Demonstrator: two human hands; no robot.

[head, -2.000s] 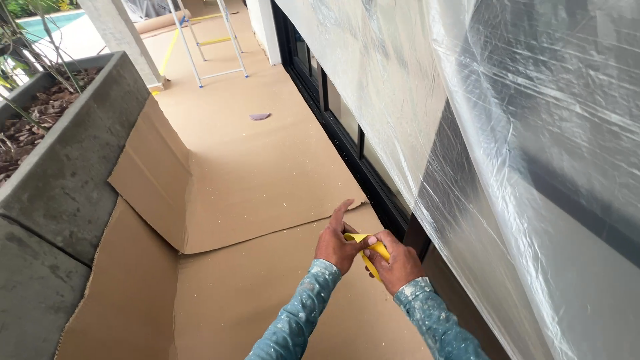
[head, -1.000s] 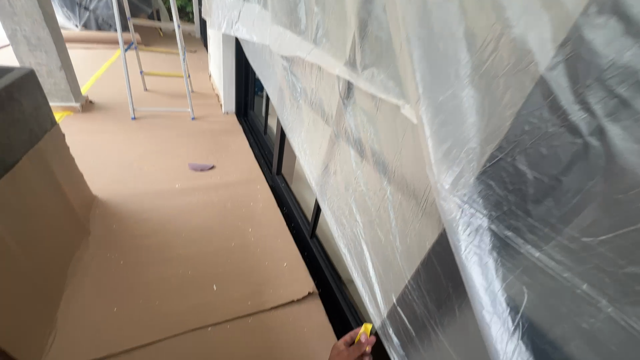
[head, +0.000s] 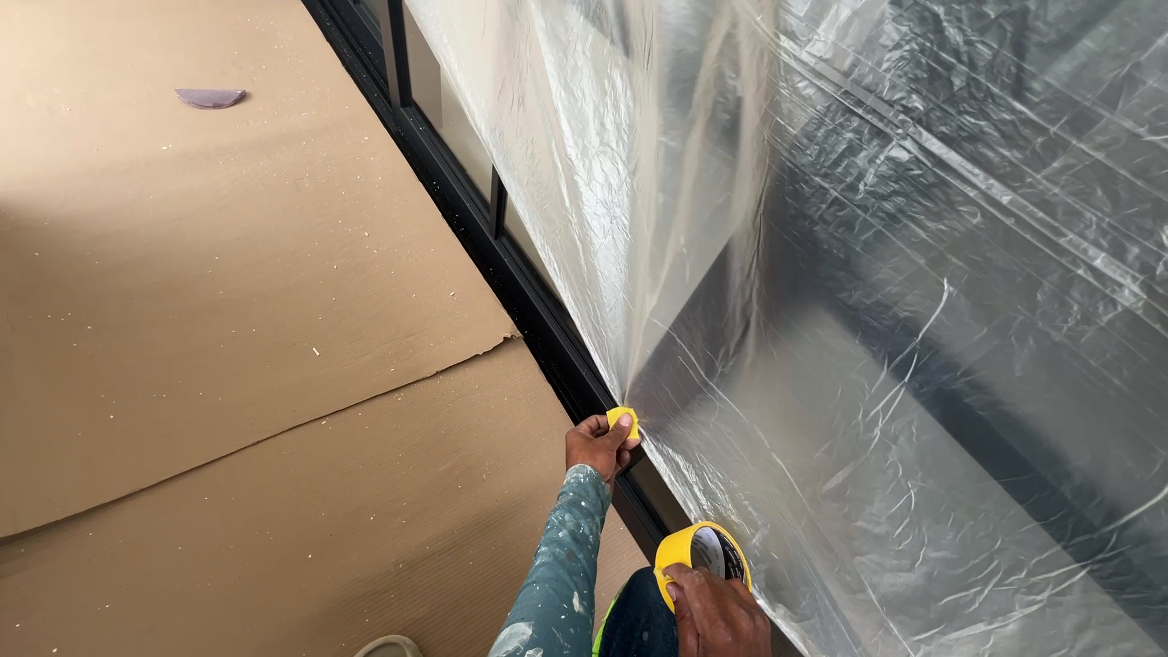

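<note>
My left hand [head: 599,444] pinches a short piece of yellow tape [head: 623,424] between thumb and fingers, at the lower edge of the clear plastic sheeting [head: 912,438]. The sheeting gathers into folds at that spot, beside the black door or window frame [head: 538,338]. Lower down, my right hand [head: 716,616] holds a roll of yellow tape [head: 680,547] by its rim, close to the sheet's edge. The cardboard core shows inside the roll.
Brown paper or cardboard covering [head: 274,274] lies over the floor, with an overlapping torn seam and small white specks. A purple half-folded disc [head: 212,98] rests on it. Part of a shoe [head: 390,647] shows at the bottom edge.
My hands were together on the yellow tape two seconds ago; now they are apart, the left at the sheet's edge and the right with the roll. The view has shifted down toward the sheeting.
</note>
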